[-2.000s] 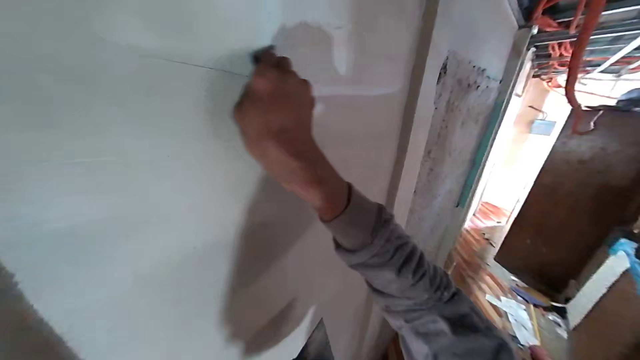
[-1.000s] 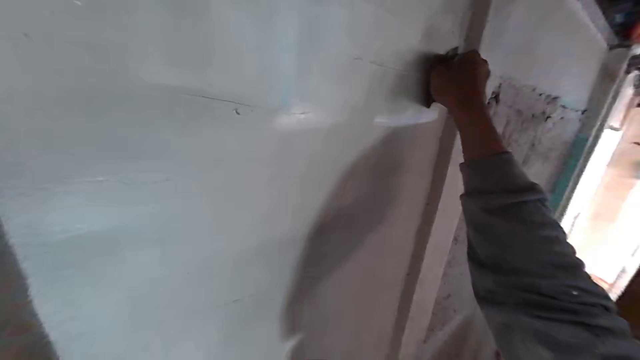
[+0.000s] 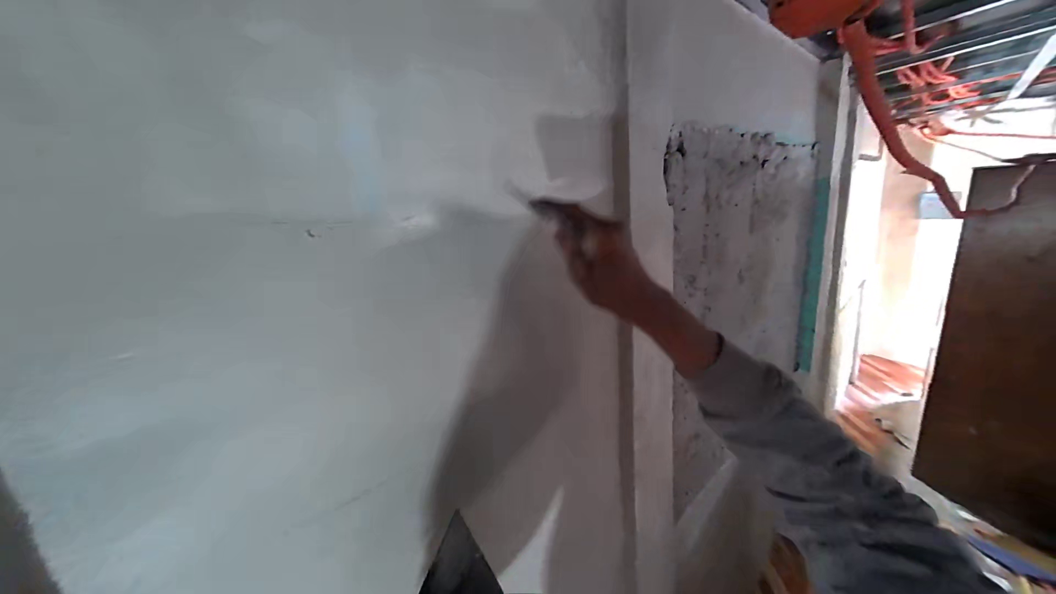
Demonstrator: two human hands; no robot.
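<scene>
My right hand (image 3: 598,260), in a grey sleeve, grips a thin flat tool, likely a putty knife (image 3: 540,205), whose blurred blade points up and left at the pale, smooth-coated wall panel (image 3: 247,396). Whether the blade touches the surface is unclear. A wet-looking smear (image 3: 565,186) lies just above the tool. Left of it, a fine crack with a small chip (image 3: 311,234) marks the wall. The dark pointed corner of a flat metal piece (image 3: 459,561) rises from the bottom edge; what holds it is hidden. My left hand cannot be seen.
A vertical corner strip (image 3: 648,330) borders the panel. Past it are a rough, pitted wall patch (image 3: 726,239) and a doorway. Orange corrugated conduit (image 3: 879,107) hangs at upper right, beside a dark brown board (image 3: 990,338). Items lie on the floor at lower right.
My right hand went right across the wall to the corner strip, then came slightly back from it, the tool now angled up-left. The dark metal corner shows again at the bottom. The view shifted.
</scene>
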